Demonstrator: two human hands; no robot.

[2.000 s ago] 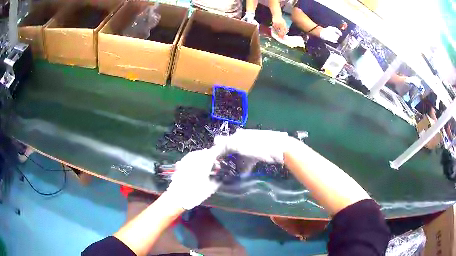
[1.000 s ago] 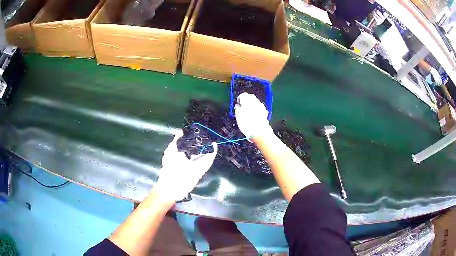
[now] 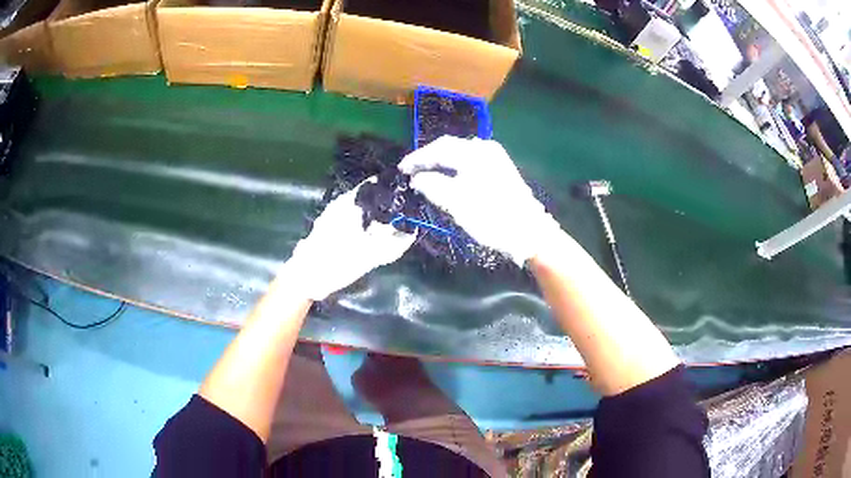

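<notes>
My left hand [image 3: 341, 252], in a white glove, holds a palm-sized black plastic housing [image 3: 378, 201] with blue wires [image 3: 425, 224] trailing to the right. My right hand [image 3: 481, 191], also in a white glove, is at the housing's upper right with thumb and fingers pinched together around a small dark part [image 3: 437, 170]. The hands sit over a loose heap of small black parts [image 3: 359, 154], which they partly hide. A blue-rimmed bin [image 3: 487, 119] with black parts is just behind my right hand.
A hammer [image 3: 608, 224] lies right of the heap, partly behind my right forearm. Open cardboard cartons [image 3: 420, 51] stand along the back. A pale metal bar [image 3: 802, 224] reaches in from the right. Clear film and a carton [image 3: 826, 420] are at the lower right.
My right hand has moved from the blue bin back to the housing in my left hand. Two seconds ago the hands were close together and no blue wire showed. The view has also shifted.
</notes>
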